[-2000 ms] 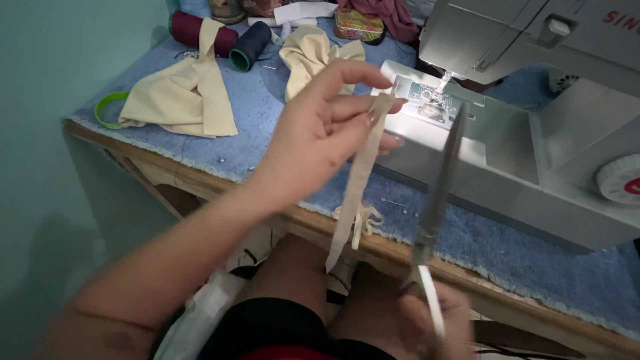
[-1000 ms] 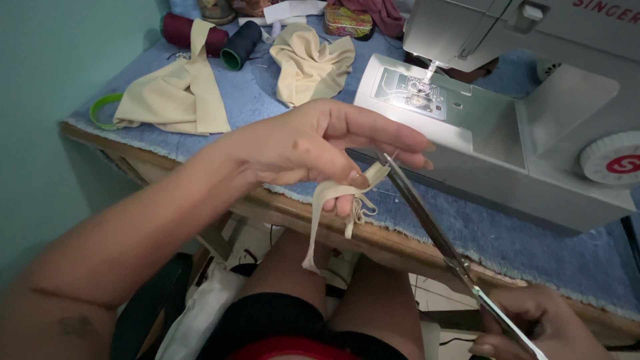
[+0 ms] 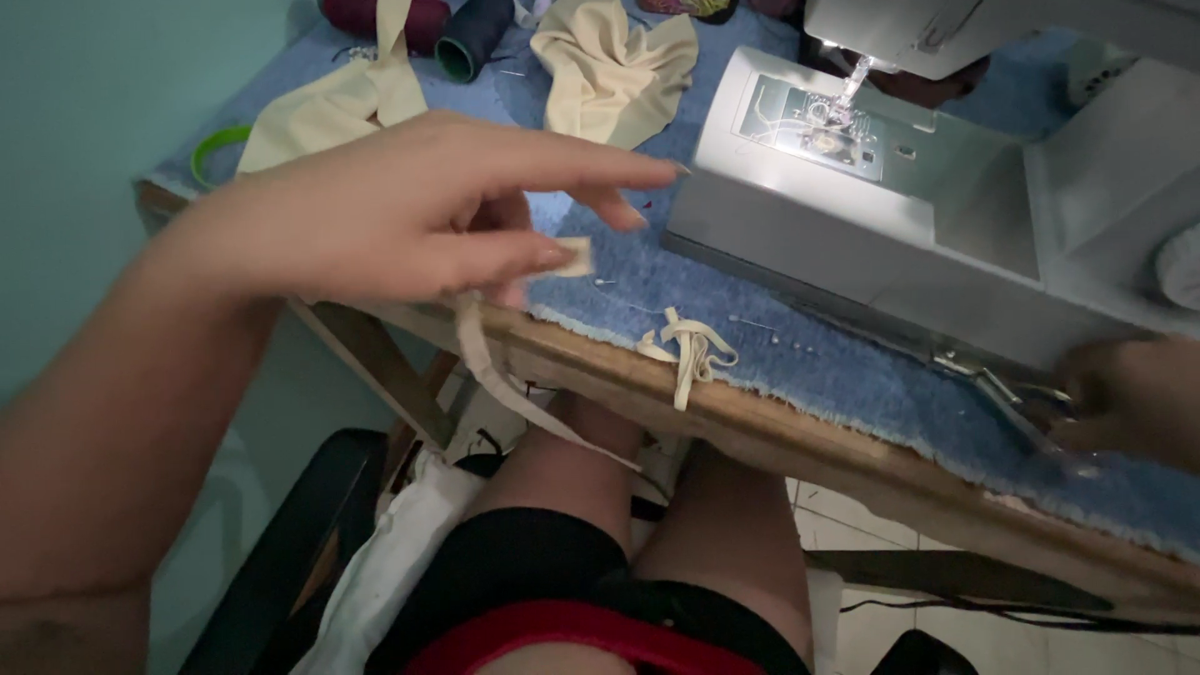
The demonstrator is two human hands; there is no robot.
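Note:
My left hand (image 3: 422,211) grips a narrow cream fabric strip (image 3: 497,375) between thumb and fingers; one end shows at the thumb tip and the rest hangs past the table edge over my lap. At the right, my right hand (image 3: 1139,398) is at the handles of metal scissors (image 3: 1003,398), which lie low against the front of the sewing machine (image 3: 881,234); whether the fingers still hold them is blurred. A small bunch of cream strips (image 3: 692,352) rests at the table's front edge, between the hands.
Cream fabric pieces (image 3: 614,75) (image 3: 328,112), a dark thread cone (image 3: 473,42) and a maroon one (image 3: 427,23) lie at the back left, near a green ring (image 3: 214,155). Several pins (image 3: 773,333) are scattered on the denim cover (image 3: 619,272). The table's wooden edge (image 3: 797,422) runs in front.
The scissors, at the strip by my left hand one second ago, have moved away right to the denim beside the machine. My left hand still has the strip, which now hangs longer.

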